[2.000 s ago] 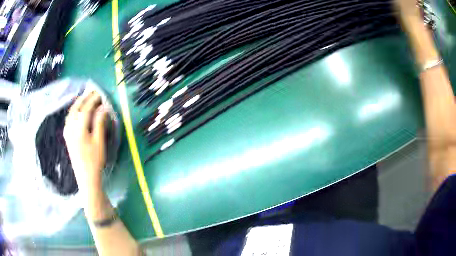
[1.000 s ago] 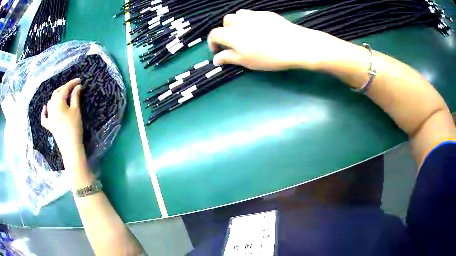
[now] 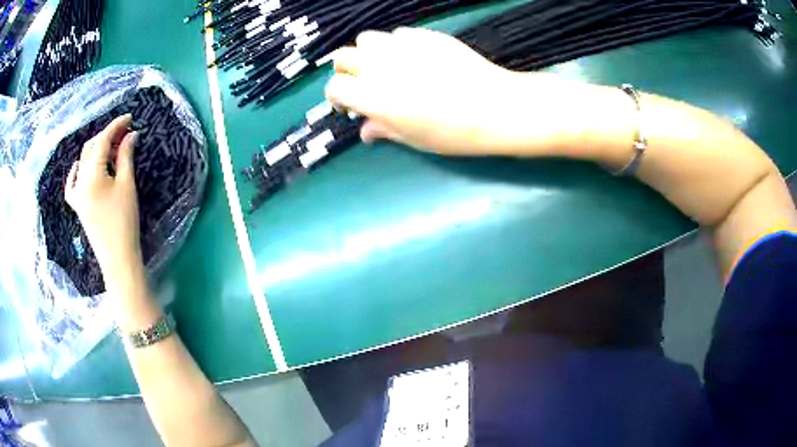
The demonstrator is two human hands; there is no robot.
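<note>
My right hand (image 3: 411, 92) is closed round a small group of black cables (image 3: 288, 157) just behind their white markers (image 3: 316, 148). The cable ends point left over the green top and look slightly blurred. My left hand (image 3: 107, 179) is over the open mouth of a clear plastic bag (image 3: 65, 336) full of short black sleeves (image 3: 170, 144). Its thumb and fingers are close together at the pile; whether a sleeve is between them cannot be told.
A larger cable bundle (image 3: 349, 22) with white markers lies at the top. Another bundle (image 3: 70, 44) lies top left. A yellow line (image 3: 236, 209) crosses the green table (image 3: 393, 262). A printed card (image 3: 428, 406) is at my body.
Since one second ago my right hand has closed round the front cables and shifted slightly left. My left hand's fingertips have drawn closer together. Two seconds ago my right arm was at the far right.
</note>
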